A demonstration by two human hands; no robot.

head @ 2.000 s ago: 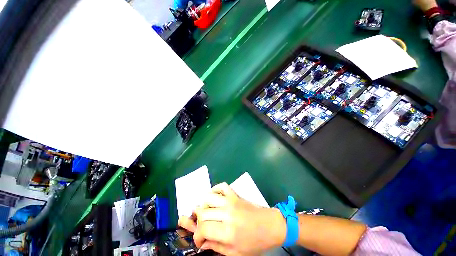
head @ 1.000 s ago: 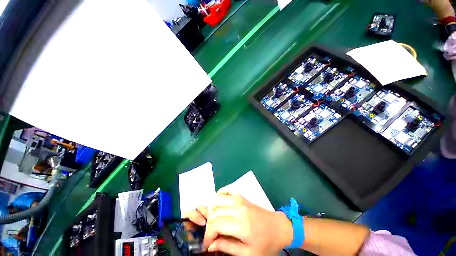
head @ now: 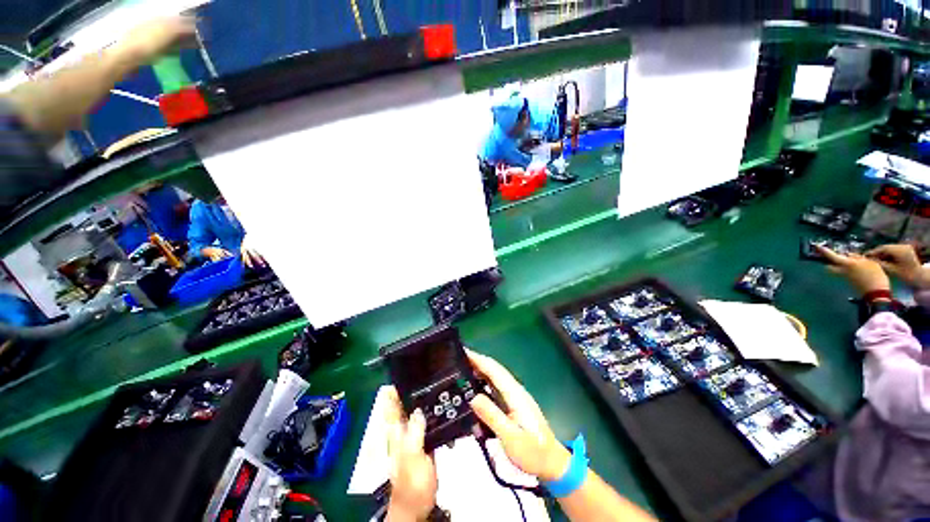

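Observation:
A black handheld unit with a dark screen above round keys is held upright between both hands, screen toward me. My left hand grips its left edge, cut off at the lower edge. My right hand, with a blue wrist band, grips its right side, thumb near the keys. A thin black cable runs down beside the right hand. Paper sheets lie under the hands. Whether the screen is lit, I cannot tell.
A black tray of boards lies right, with white paper beyond. A DC power supply, blue bin and black tray are left. A person's hands are right. Hanging sheets are above; a blurred arm reaches in upper left.
The view has lifted and turned, showing more of the line. The unit, low and mostly hidden before, is now raised in both hands. My left hand has come into clear view.

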